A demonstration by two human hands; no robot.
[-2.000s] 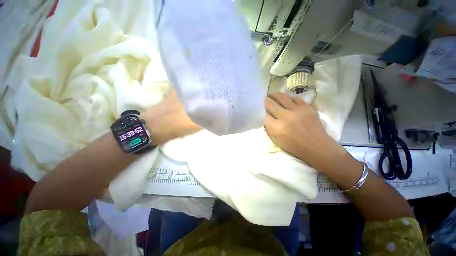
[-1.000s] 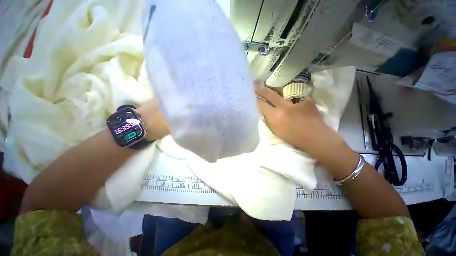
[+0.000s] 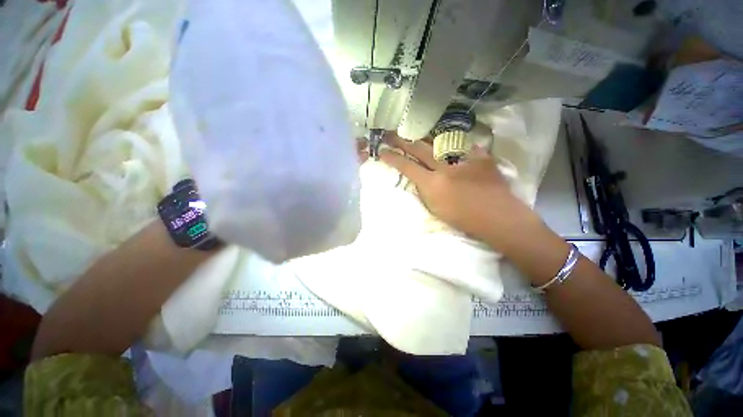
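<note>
Cream fabric (image 3: 415, 301) lies under the machine head, glowing under the lamp, and hangs a little over the table's front edge. More of it is bunched at the left. My right hand (image 3: 460, 191) lies on the fabric with fingers spread flat, fingertips beside the presser foot and needle (image 3: 375, 145). My left hand is hidden behind a large blurred whitish shape (image 3: 269, 138) near the camera; only its watch and forearm show. A ribbed cream knob (image 3: 450, 145) is on the machine head (image 3: 440, 57), above my right hand.
Black-handled shears (image 3: 623, 240) and a slim metal tool (image 3: 577, 183) lie to the right. A printed ruler scale (image 3: 277, 305) runs along the front edge. Paper slips (image 3: 701, 94) are at the upper right. A small dark metal attachment (image 3: 670, 217) is at the far right.
The blurred whitish shape has shifted left in view, uncovering the presser foot and needle. The machine, shears and both arms also appear further left. My right hand stays on the fabric.
</note>
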